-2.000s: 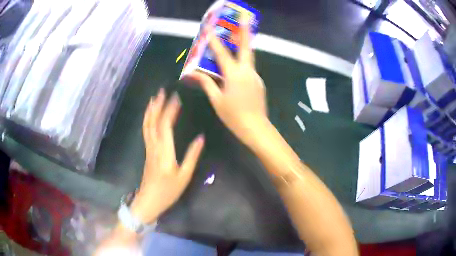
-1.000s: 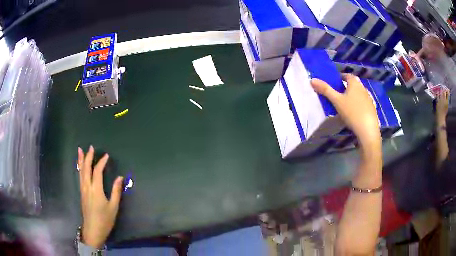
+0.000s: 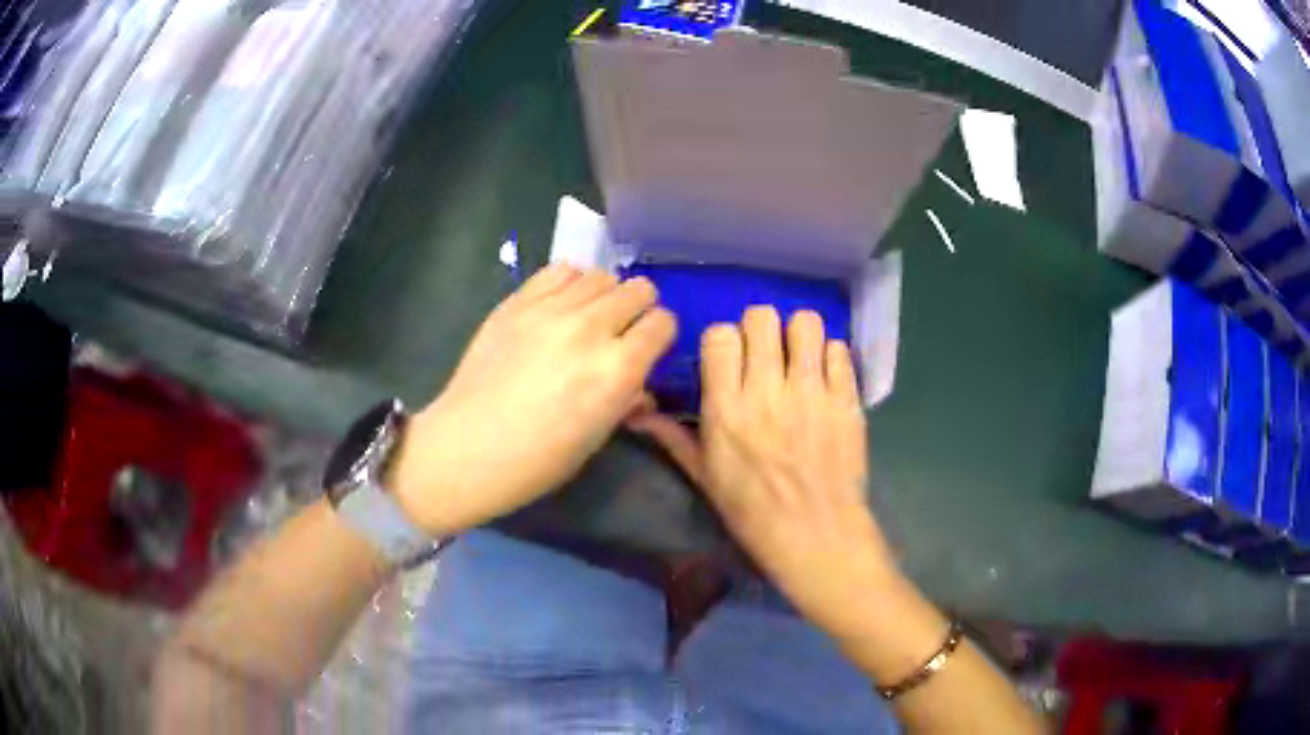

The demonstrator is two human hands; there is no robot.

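An open carton (image 3: 754, 295) lies in front of me on the dark green bench. Its grey-white lid flap (image 3: 747, 151) stands up at the far side, and white side tabs stick out left and right. The carton's blue panel shows between my hands. My left hand (image 3: 553, 381) is at the carton's left near side with its fingers curled on it. My right hand (image 3: 783, 431) lies over the near right part with its fingers on the blue panel. Whether anything is inside the carton is hidden.
A tall stack of clear plastic trays (image 3: 187, 158) stands at left. Blue-and-white cartons (image 3: 1221, 402) are stacked at right. A printed carton (image 3: 683, 15) shows behind the lid. A blank white piece (image 3: 993, 158) and thin scraps lie right of the lid. A red stool (image 3: 129, 481) is below left.
My right hand has come back from the stack at right, and a carton now lies open before me. Both hands have come together on it. The view has turned left.
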